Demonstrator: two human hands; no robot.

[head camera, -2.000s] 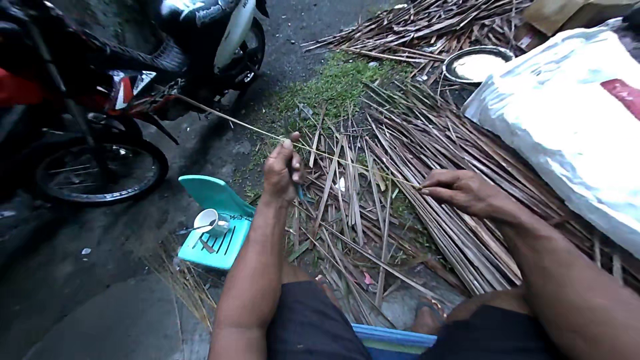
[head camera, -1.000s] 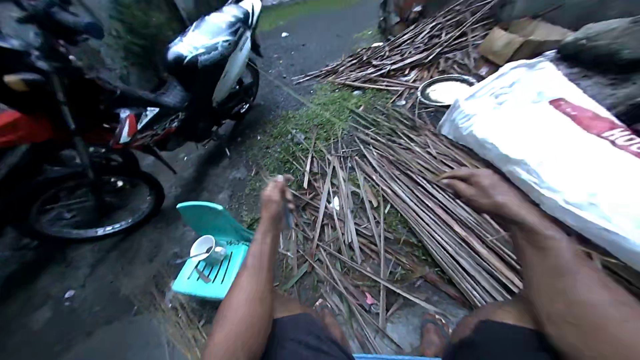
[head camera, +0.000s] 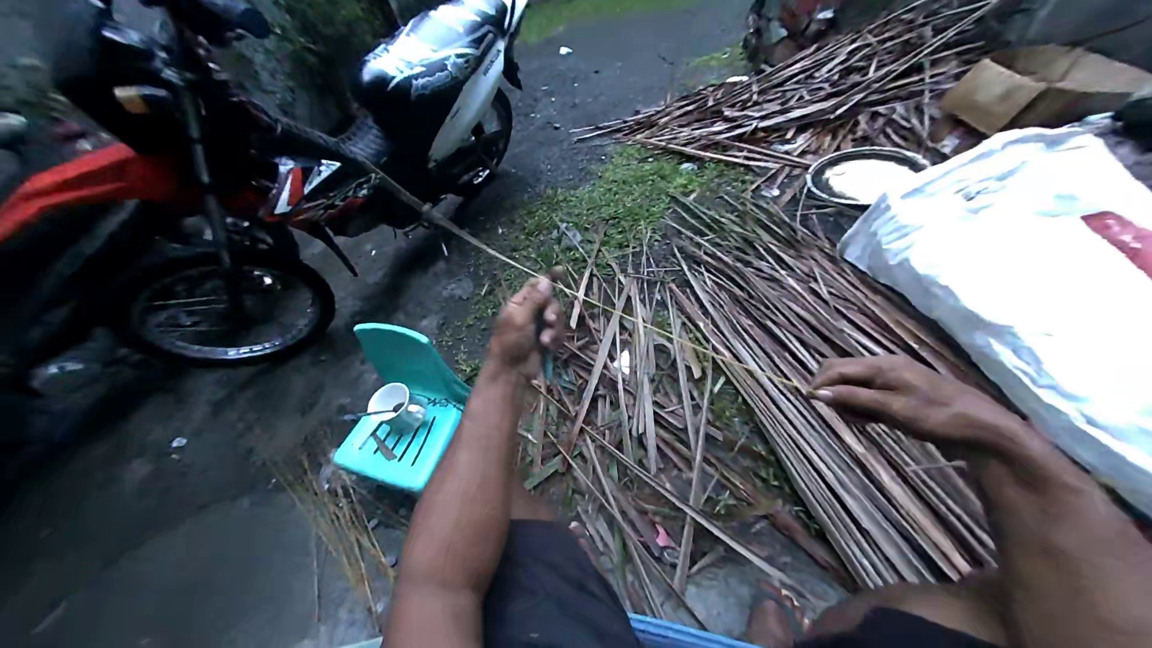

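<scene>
A long, thin palm-leaf midrib (head camera: 670,335) stretches between my hands, its browner end running up and left past the motorcycles. My left hand (head camera: 529,326) is closed around it near the middle of the view, with something dark and bluish, perhaps a small blade, partly hidden in the same fist. My right hand (head camera: 868,389) pinches the thin yellowish end between thumb and fingers. Beneath the right hand lies a bundle of long dry palm leaves (head camera: 810,432). Loose leaf strips (head camera: 630,396) are strewn under the midrib between my hands.
A small turquoise plastic chair (head camera: 405,450) holds a white cup (head camera: 389,402) at lower left, near a pile of thin sticks (head camera: 337,522). Motorcycles (head camera: 225,306) stand at left. At right are a white sack (head camera: 999,243), a round basin (head camera: 864,175), a cardboard box (head camera: 1035,90) and another leaf heap (head camera: 792,81).
The midrib, stretched between my hands two seconds ago and hard to make out one second ago, again shows clearly between them. Both hands stay in much the same places.
</scene>
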